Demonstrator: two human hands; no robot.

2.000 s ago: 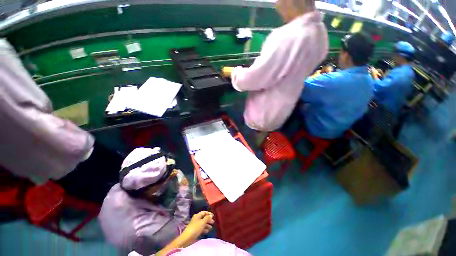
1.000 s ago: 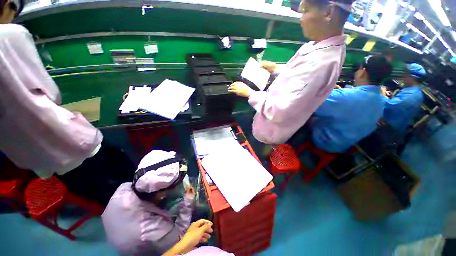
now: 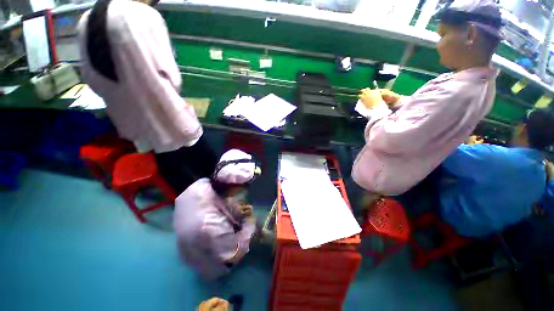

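White sheets (image 3: 319, 206) lie on top of a red plastic crate (image 3: 317, 276), overlapping a printed sheet at its back end. What looks like my left hand (image 3: 214, 304) shows only as a small, blurred part at the bottom edge; its fingers and anything in them cannot be made out. A small dark thing (image 3: 235, 301) is beside it. My right hand is not in view.
A person in pink (image 3: 212, 225) crouches left of the crate. Others stand at the bench (image 3: 246, 136), which bears papers (image 3: 271, 111) and black trays (image 3: 319, 103). Red stools (image 3: 143, 173) stand left and right (image 3: 387, 220). A person in blue (image 3: 495, 185) sits right.
The view has swung left, so the crate and people appear farther right. The hand has dropped to the bottom edge. The standing person at right now has both hands together near the chest.
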